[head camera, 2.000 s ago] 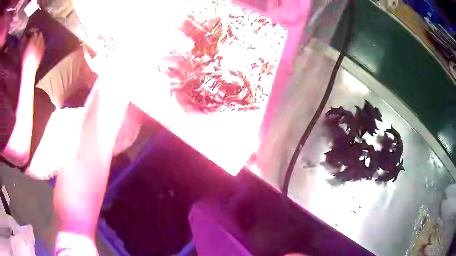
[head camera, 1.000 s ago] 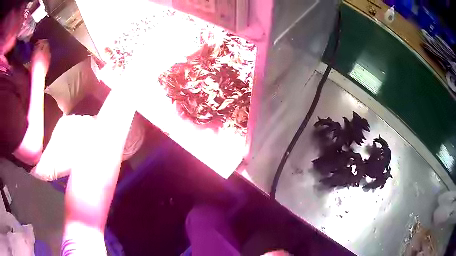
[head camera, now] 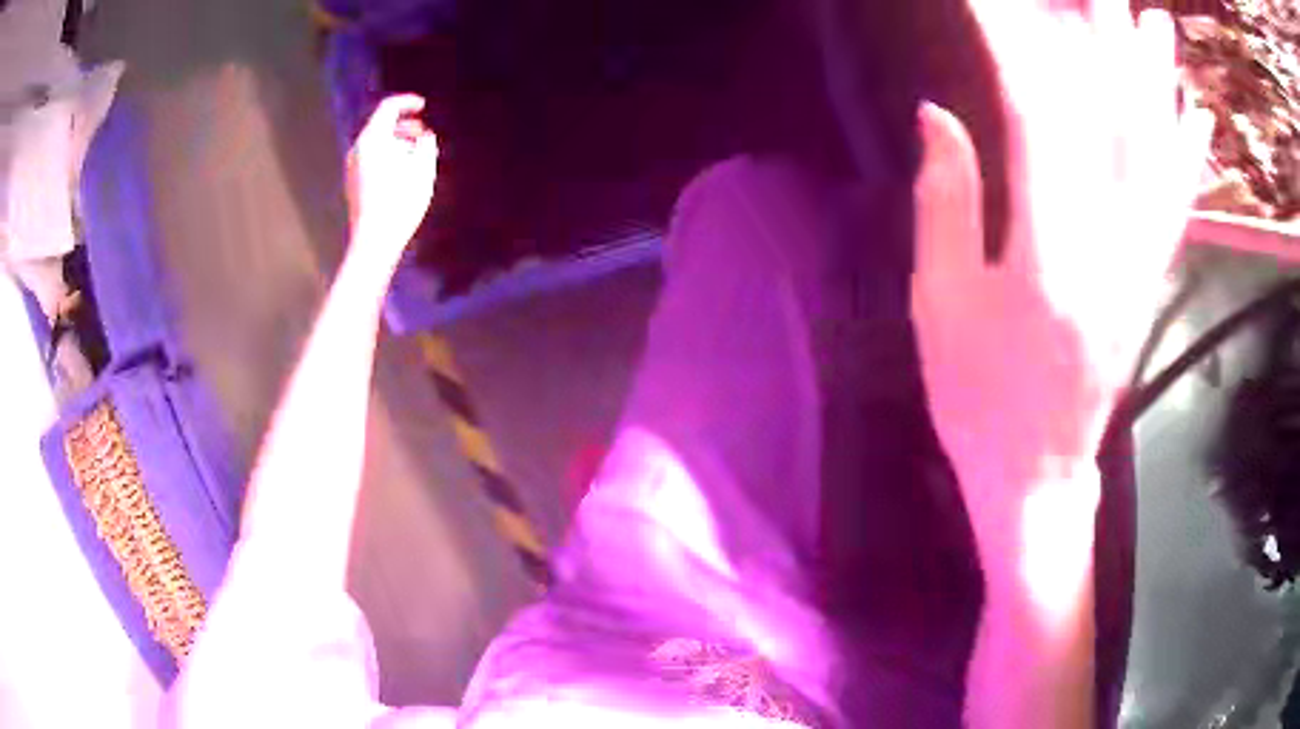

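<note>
My left hand is over the left rim of the low blue-purple crate, with its fingers curled. No object shows in it, but the glare hides detail. The crate holds a very dark mass whose single pieces cannot be made out. My right hand is at the bench side on the right, washed out by glare, with its thumb held apart from the fingers. No object shows in it. Reddish-dark parts lie just beyond its fingers at the top right.
Black parts lie on the metal bench at the right edge, near a black cable. My knee and lap fill the lower middle. Yellow-black floor tape runs beside them. A blue container with tan contents stands at left.
The view has swung down and to the right part of the bench, now showing my lap and the crate. My right hand has come fully into view; my left arm reaches over the crate edge.
</note>
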